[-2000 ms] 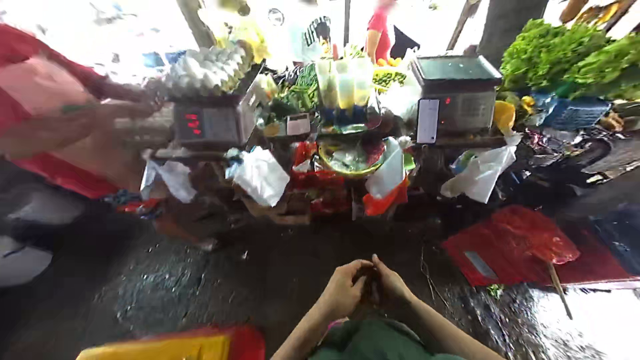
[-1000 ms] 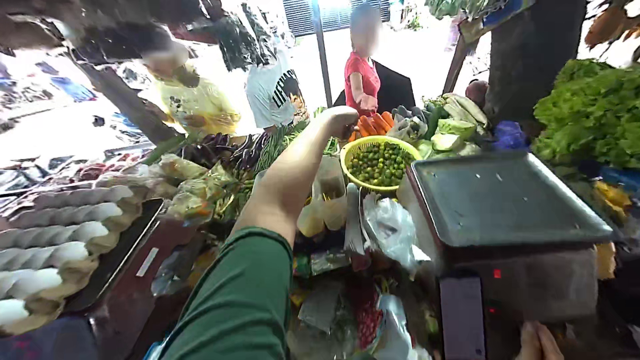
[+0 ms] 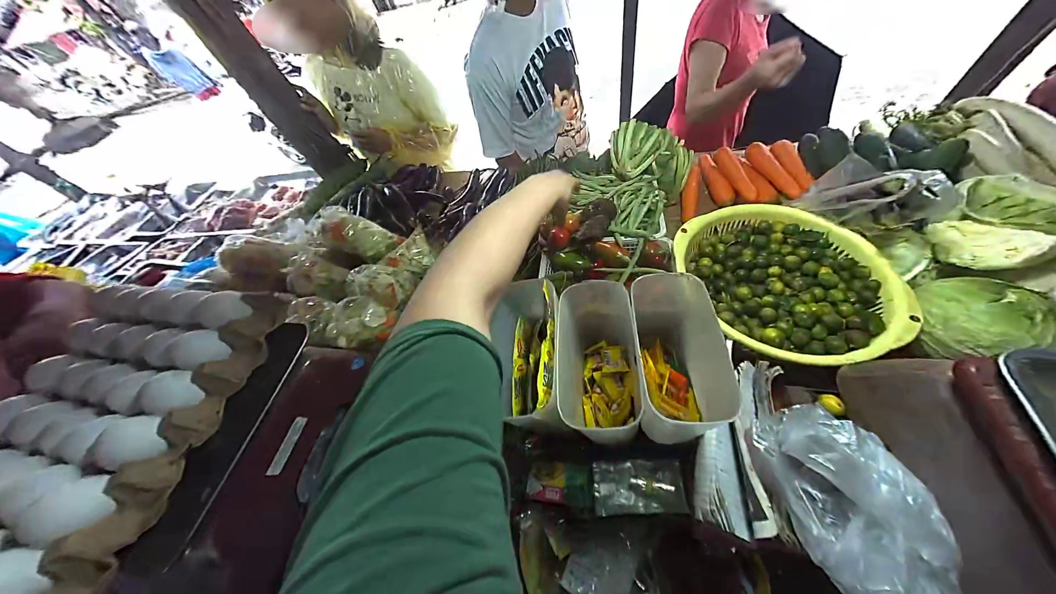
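Note:
My left arm, in a green sleeve, reaches forward across the stall. My left hand [image 3: 561,188] is over the far vegetables, beside red tomatoes [image 3: 559,238] and left of a bundle of green string beans [image 3: 635,177]. Its fingers are blurred and mostly hidden, so whether they hold anything cannot be told. Dark eggplants [image 3: 396,198] lie left of the forearm. Nearer me stand plastic bins with yellow packets [image 3: 609,384]. A yellow basket [image 3: 906,318] of small green citrus fruits is to the right, with carrots [image 3: 747,175] behind it. My right hand is out of view.
Stacked trays of white eggs [image 3: 140,412] stand at the left on a dark scale. A clear plastic bag [image 3: 858,495] lies at the lower right, below cabbages [image 3: 982,318]. Wooden posts [image 3: 264,74] rise at the front, and several people stand beyond the vegetables.
My left hand has moved from near the carrots to the left, by the tomatoes. My right hand, earlier at the scale, has left the view. The view has shifted left.

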